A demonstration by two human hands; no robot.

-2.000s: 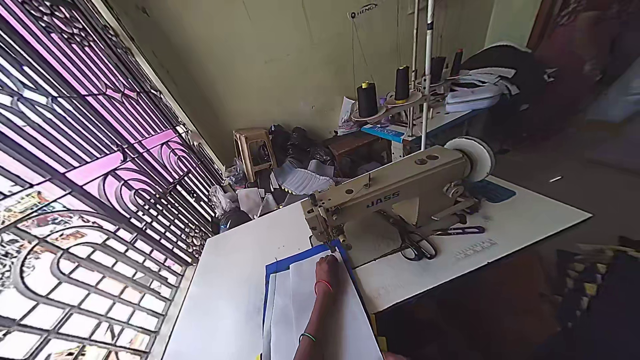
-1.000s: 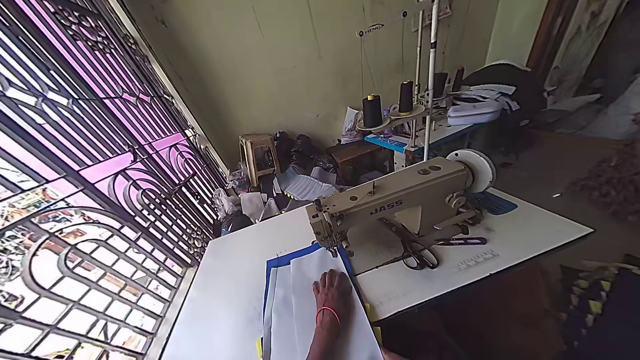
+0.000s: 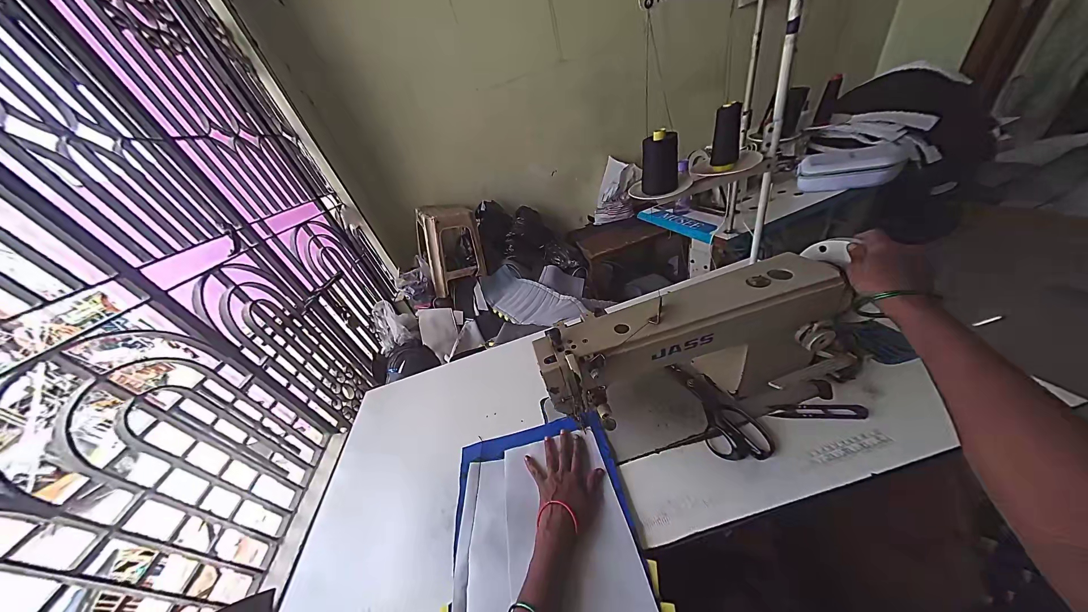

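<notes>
My left hand (image 3: 563, 484) lies flat with fingers spread on white sheet material (image 3: 489, 527), which rests over a blue piece (image 3: 619, 484) showing as a border along its top and right side. The top edge of the layers reaches the needle area of a beige Jass sewing machine (image 3: 697, 327). At the machine's right end, my right hand (image 3: 891, 265) grips the white handwheel (image 3: 829, 252). Black-handled scissors (image 3: 738, 432) lie on the machine bed's right side, beside a dark slim tool (image 3: 820, 411), perhaps thread snips.
The white sewing table (image 3: 399, 450) meets a metal window grille (image 3: 221, 255) on the left. Behind stand a stool (image 3: 449, 246), dark bags and heaped fabric pieces (image 3: 531, 302). Black thread cones (image 3: 660, 166) sit on a stand by a white pole (image 3: 775, 136).
My right hand has come up to the handwheel, where no hand was a second ago. My left hand stays on the white layers, its fingers now more spread.
</notes>
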